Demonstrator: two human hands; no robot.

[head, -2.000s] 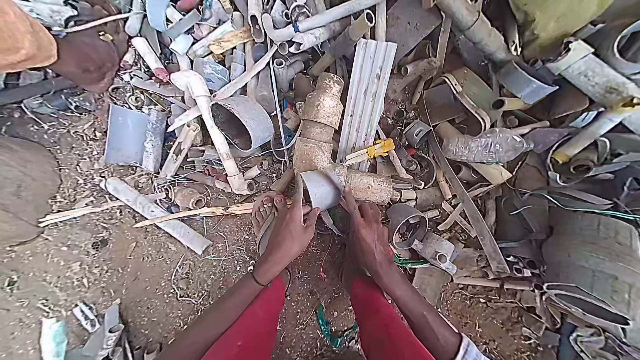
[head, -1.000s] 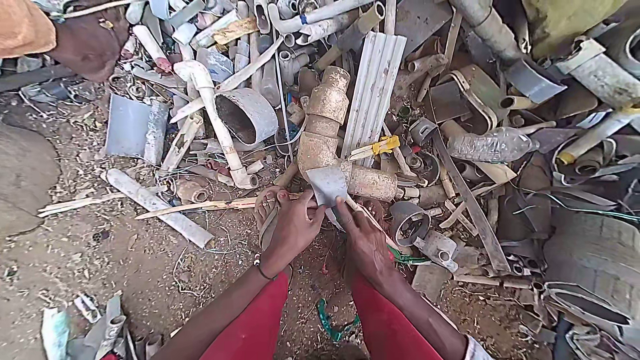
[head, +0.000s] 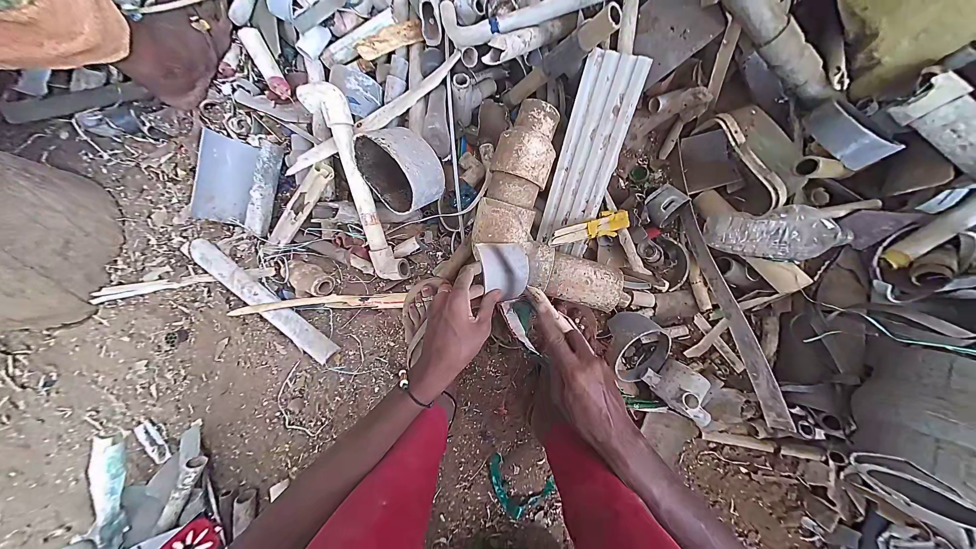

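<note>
My left hand (head: 455,324) grips the left and lower edge of a curved grey plastic pipe piece (head: 505,271) between thumb and fingers. My right hand (head: 568,343) is at the piece's lower right corner, its fingertips by a strip with a white and green edge (head: 520,324); whether it grips either cannot be told. Just behind the grey piece lies a dirt-covered pipe fitting (head: 507,217), with one arm pointing up and a stub (head: 587,280) to the right. A yellow-wrapped bundle of thin sticks (head: 595,226) rests above that stub.
Broken plastic pipes surround the hands, with a ribbed white panel (head: 597,141), a wide pipe ring (head: 400,169) and a clear plastic bottle (head: 778,232). A long flat strip (head: 732,313) lies on the right. Another person's hand or foot (head: 171,57) shows at top left, near a flat stone (head: 53,240).
The grey piece, seen from its rounded side two seconds ago and tilted a second ago, has been turned between my hands. The strip with a white and green edge now shows beneath it.
</note>
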